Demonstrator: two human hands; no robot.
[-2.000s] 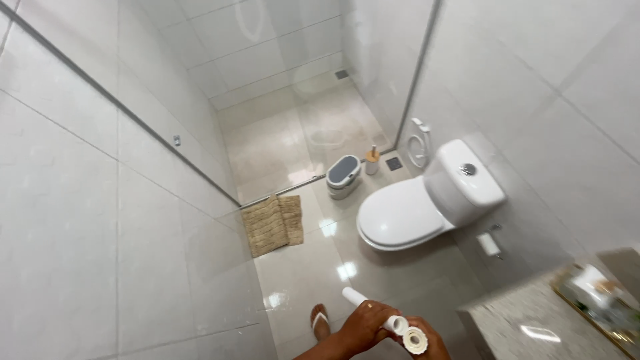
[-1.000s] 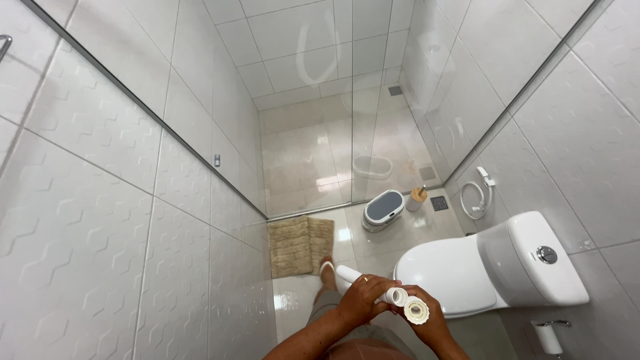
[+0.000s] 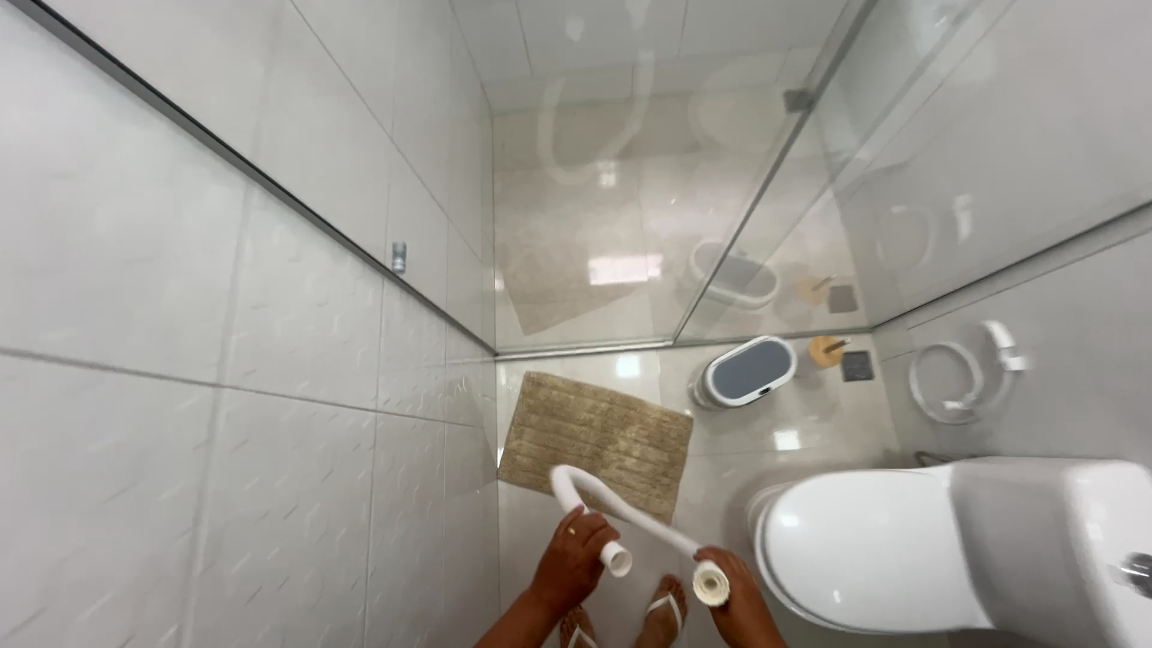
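A white flexible drain hose (image 3: 634,515) bends in a loop over the edge of a beige bath mat (image 3: 598,432). My left hand (image 3: 576,553), with a ring on one finger, is closed around its plain tubular end, whose round opening faces up toward me. To the right, my right hand (image 3: 733,589) holds the other end, which has a cream-colored round fitting with a ridged rim. The two ends are apart, both above the floor near my sandaled feet.
A white toilet (image 3: 864,549) stands at right, below a bidet sprayer (image 3: 1001,346) on the wall. A grey-lidded bin (image 3: 751,371), a toilet brush holder (image 3: 826,351) and a floor drain (image 3: 857,365) lie along the glass shower partition (image 3: 585,346). A tiled wall rises at left.
My hands have moved apart, and the hose's ends, side by side before, are now separated with its bend showing. The view has shifted, so the mat and toilet appear larger.
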